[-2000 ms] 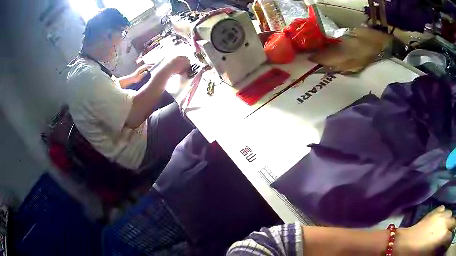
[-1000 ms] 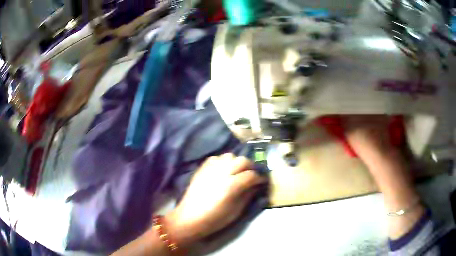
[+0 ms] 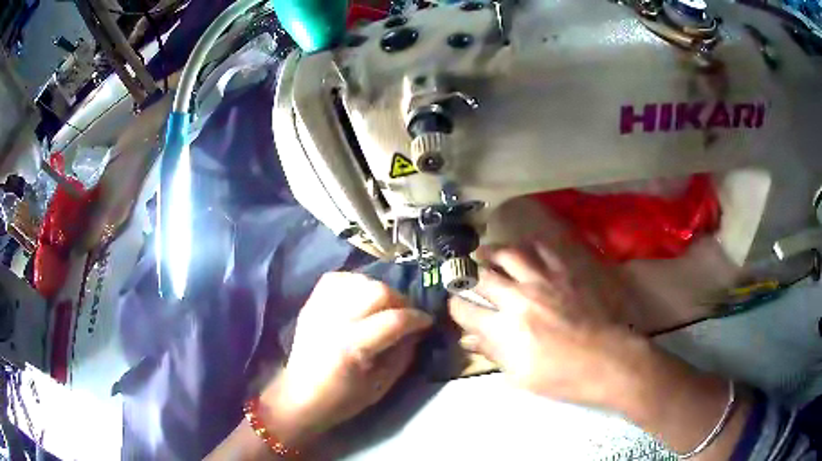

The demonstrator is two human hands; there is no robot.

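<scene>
The dark purple-navy garment piece [image 3: 212, 315] lies crumpled at the left of the sewing machine [image 3: 559, 99] and runs to the needle area. My left hand [image 3: 347, 347] has curled fingers and grips the cloth just in front of the presser foot. My right hand [image 3: 541, 315] is beside the needle area, its fingertips around a small white piece [image 3: 478, 299] at the cloth's edge. The tension knobs [image 3: 433, 151] show on the head front. The fingertips hide part of the needle area.
A red plastic bag [image 3: 640, 221] lies under the machine arm. A lit work lamp [image 3: 177, 216] hangs over the cloth. A green fixture [image 3: 313, 20] hangs at the top. Another red bag [image 3: 59, 230] sits far left. Slim yellow-green snips [image 3: 753, 293] lie at the bed's right edge.
The view has swung from the neighbouring worker to the machine, then steadied closer. My right hand has moved left from the red bag to the needle area. My left hand stays on the cloth.
</scene>
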